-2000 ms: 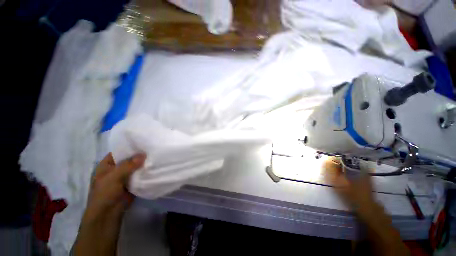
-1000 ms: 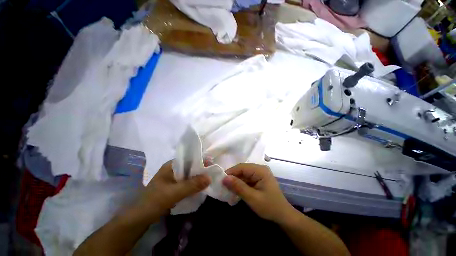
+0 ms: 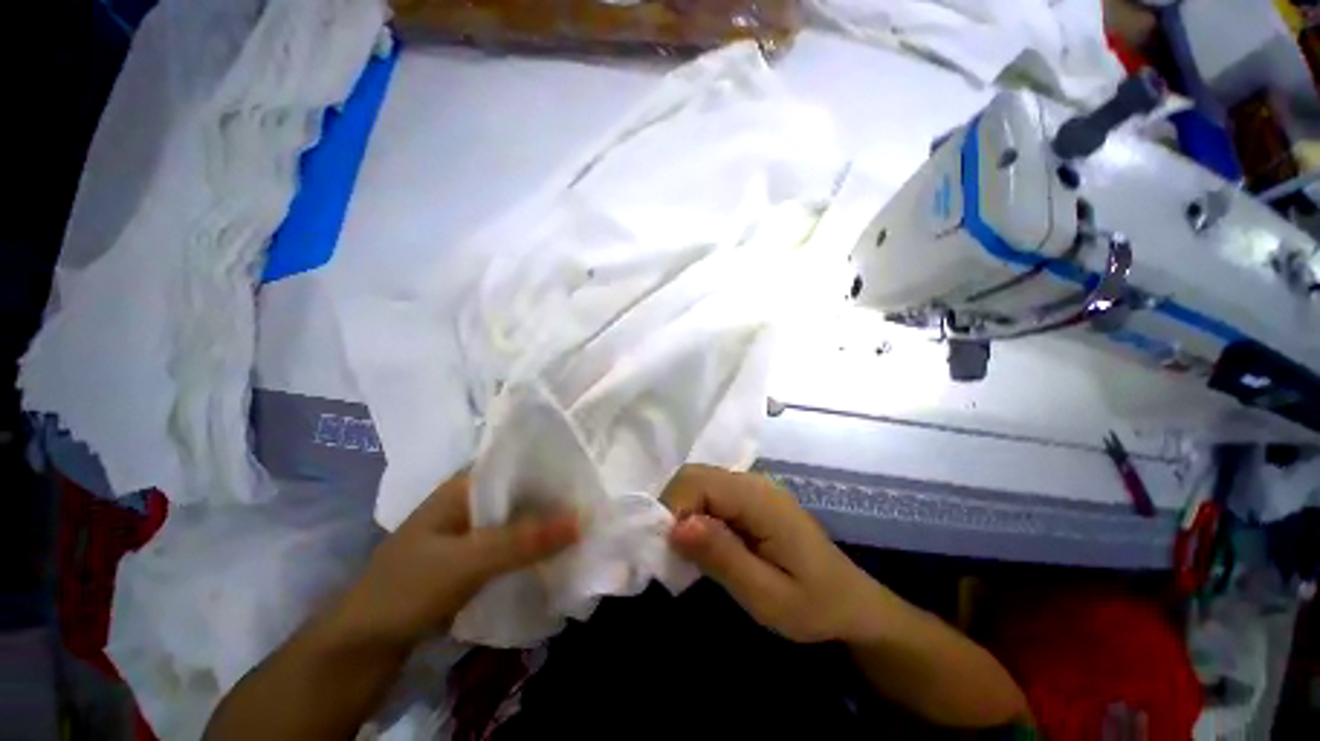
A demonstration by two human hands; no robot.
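A white knit garment piece (image 3: 536, 478) hangs over the table's front edge, with its folded edge between my hands. My left hand (image 3: 449, 557) is shut on it at the left, thumb on top, slightly blurred. My right hand (image 3: 760, 550) pinches its edge between thumb and fingertips at the right. The rest of the fabric spreads up the table in loose folds toward the needle area. The sewing machine head (image 3: 999, 217) stands to the right, with no hand at it. The fingers under the fabric are hidden.
Layered white cut pieces (image 3: 203, 275) lie far left, with blue material (image 3: 330, 188) beside them. Thread snips (image 3: 1129, 473) lie on the table at right, scissors (image 3: 1196, 543) at its right edge. A brown wrapped board (image 3: 579, 23) is behind. A red thing (image 3: 1093, 666) is at lower right.
My right hand has left the needle area and come beside my left hand, taking hold of the fabric edge. Since one second ago, both hands keep hold and the fabric between them has shifted slightly.
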